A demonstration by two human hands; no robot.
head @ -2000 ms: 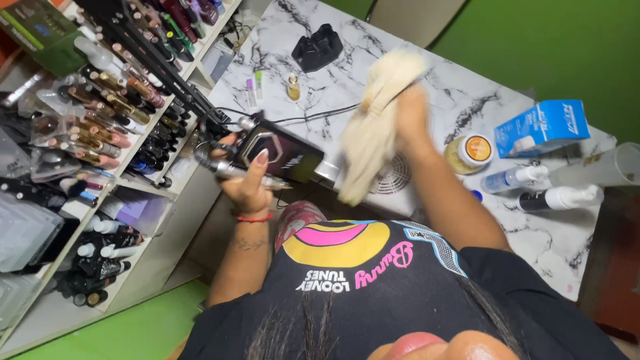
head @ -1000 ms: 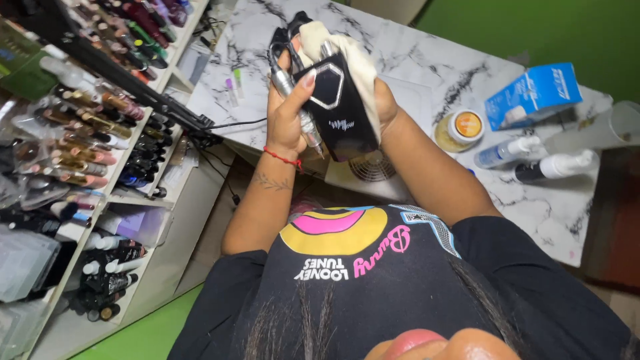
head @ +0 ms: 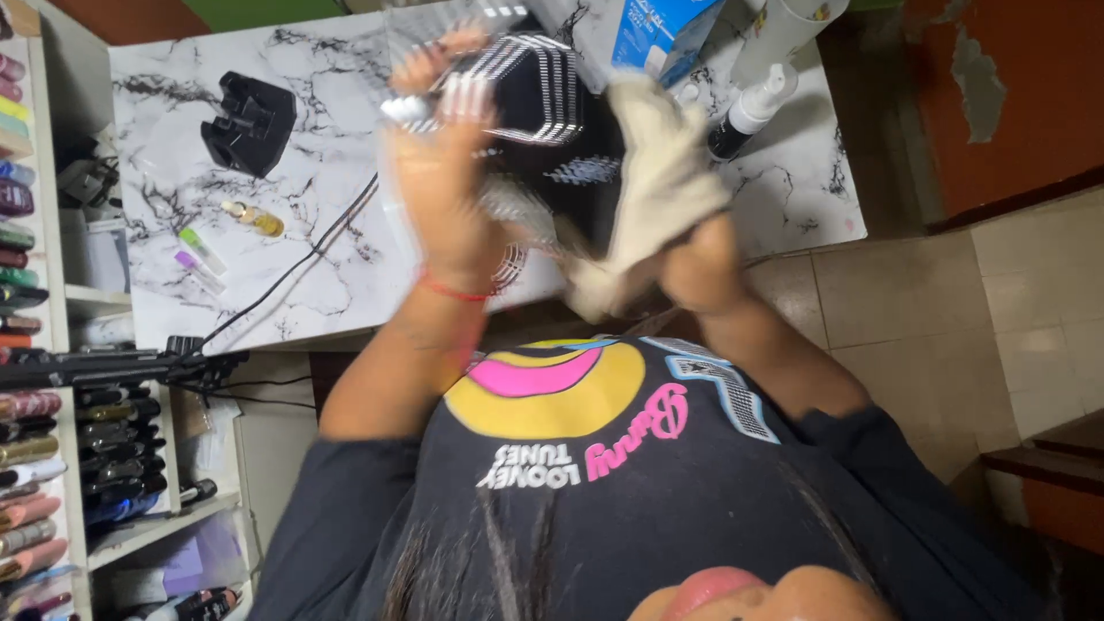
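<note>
Blurred by motion, my left hand point(head: 448, 172) grips a black box-shaped device point(head: 539, 112) with a shiny hexagonal outline and writing on its face. What looks like a silvery handpiece lies along that hand, too blurred to be sure. On the device's other side, my right hand point(head: 703, 263) holds a cream cloth point(head: 660, 172) against its edge. Both hands are raised over the near edge of the marble-patterned table point(head: 328, 293). A black cable point(head: 319, 246) runs across the tabletop at the left.
On the table are a black stand point(head: 250, 125), a small amber bottle point(head: 259, 219), two small tubes point(head: 203, 252), a blue box point(head: 660, 39), a pump bottle point(head: 755, 108) and a clear container point(head: 798, 17). Shelves of polish bottles point(head: 116, 440) and a black jointed arm point(head: 95, 368) border the left.
The view has shifted considerably. Two seconds ago the cloth was apart from the device's hexagon-marked face; one second ago it was behind the device, and now it lies along the device's right edge.
</note>
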